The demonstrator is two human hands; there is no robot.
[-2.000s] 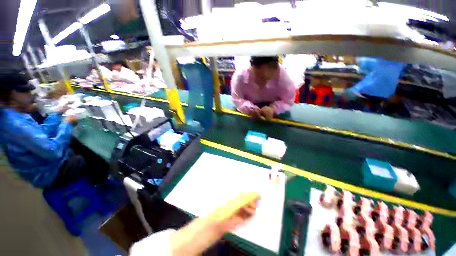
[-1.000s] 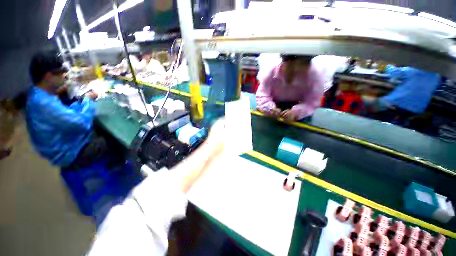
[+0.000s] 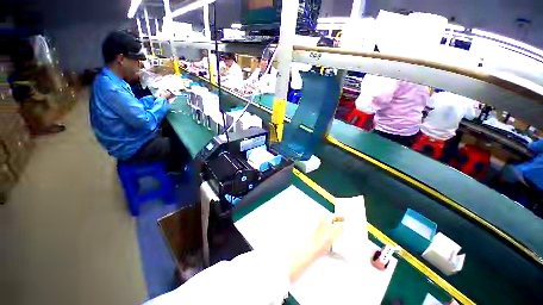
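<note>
My left hand [image 3: 318,240] reaches in from the bottom on a white sleeve. It holds an upright white paper sheet or card [image 3: 352,223] by its edge, above the pale mat. My right hand is not in view. One pink-strapped smartwatch [image 3: 381,258] stands on the right part of the white mat [image 3: 280,215], just right of the held paper. The black label printer [image 3: 229,170], lid open with white and blue inside, stands left of the mat.
On the green conveyor are an open teal box [image 3: 417,227], a white carton [image 3: 443,252] beside it and a small white item [image 3: 308,164]. A person in blue [image 3: 128,113] sits left. White cartons [image 3: 205,107] stand behind the printer. People work across the line.
The view has turned left and the watch rows have left it. My left hand holds the paper lower, over the mat near the watch. The person in pink across the belt now faces away.
</note>
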